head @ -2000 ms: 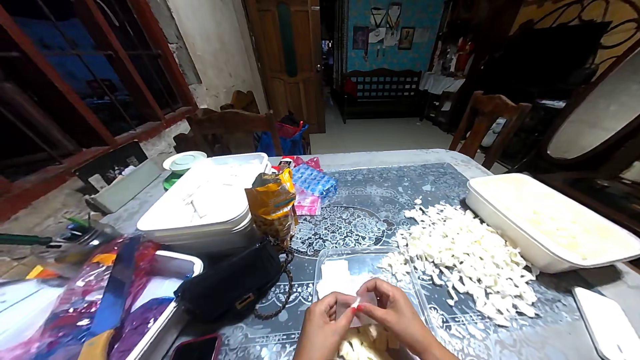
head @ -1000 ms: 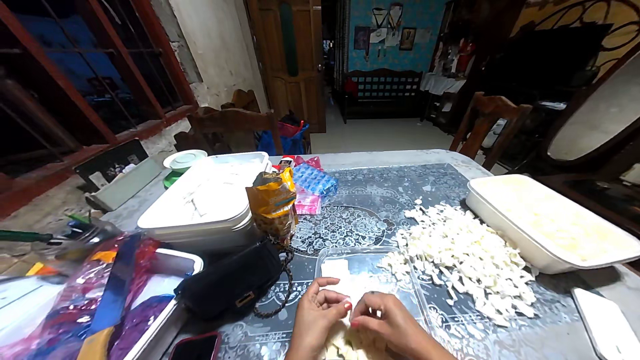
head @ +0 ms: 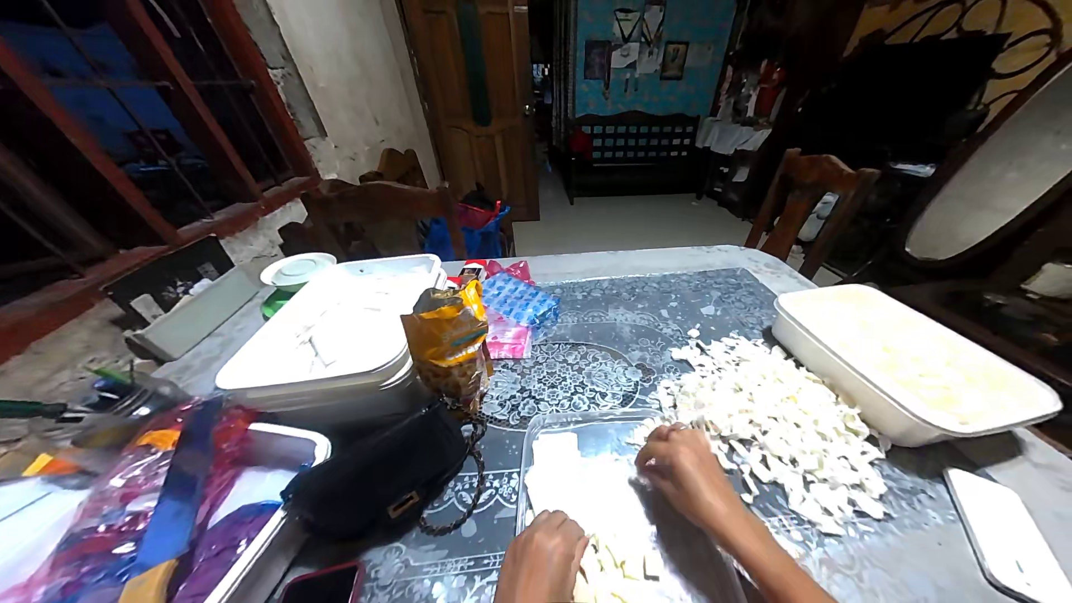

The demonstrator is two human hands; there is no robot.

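Note:
A clear plastic container (head: 536,444) stands at the near edge of the table, with white paper-like pieces (head: 557,461) and pale yellowish pieces (head: 620,565) in it. My left hand (head: 544,557) rests over its near left part, fingers curled down; what they hold, if anything, is hidden. My right hand (head: 682,469) is at the container's right rim, beside a big heap of small white wrapped or twisted pieces (head: 787,419) on the patterned tablecloth. Its fingers are bent and their tips are hidden.
A white tub of pale pieces (head: 888,427) stands right, a phone-like white object (head: 1009,536) nearer. Leftward are a stacked white tub (head: 310,385), an orange foil bag (head: 448,335), a black purse (head: 377,481), a dark phone (head: 322,584) and a tray with plastic wrappers (head: 322,448).
My hands were close together over the container, fingertips pinched around something small. Now they are apart: the right has moved forward and right to the heap's edge, the left has moved left.

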